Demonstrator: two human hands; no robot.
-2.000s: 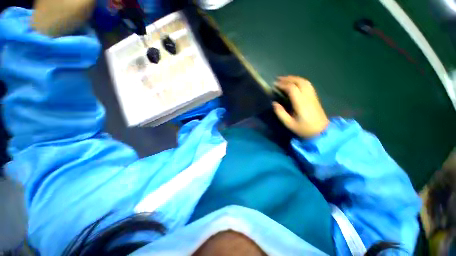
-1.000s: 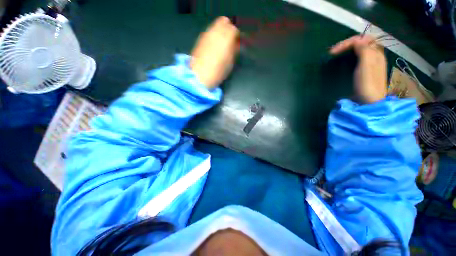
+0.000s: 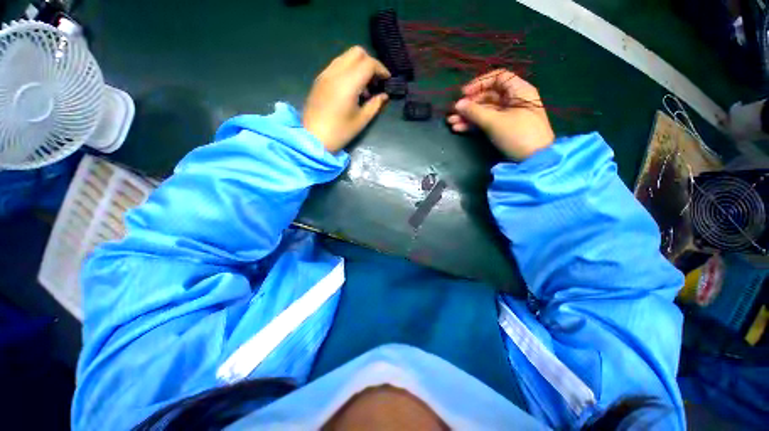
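Small black blocks (image 3: 390,44) stand in a tight row on the green bench mat (image 3: 337,189), with thin red leads (image 3: 464,46) spreading right from them. My left hand (image 3: 341,97) is at the near end of the row, its thumb and fingers around a black block there. Another black block (image 3: 417,110) lies just right of it, apart from the row. My right hand (image 3: 506,109) is over the leads, thumb and fingertips together; thin red strands pass by its fingers. Whether it grips a lead is too small to tell.
A white desk fan (image 3: 51,97) stands at far left, above a white component tray (image 3: 93,223). At right are a scorched tan board (image 3: 662,168) with looped silvery wire, a black round grille (image 3: 729,210), a yellow-red label (image 3: 707,282) and a teal box (image 3: 746,295). Dark tape (image 3: 428,204) marks the mat.
My left hand has moved slightly left and down to the row of blocks. My right hand has moved left from the white strip to the leads. The row of blocks now shows clearly.
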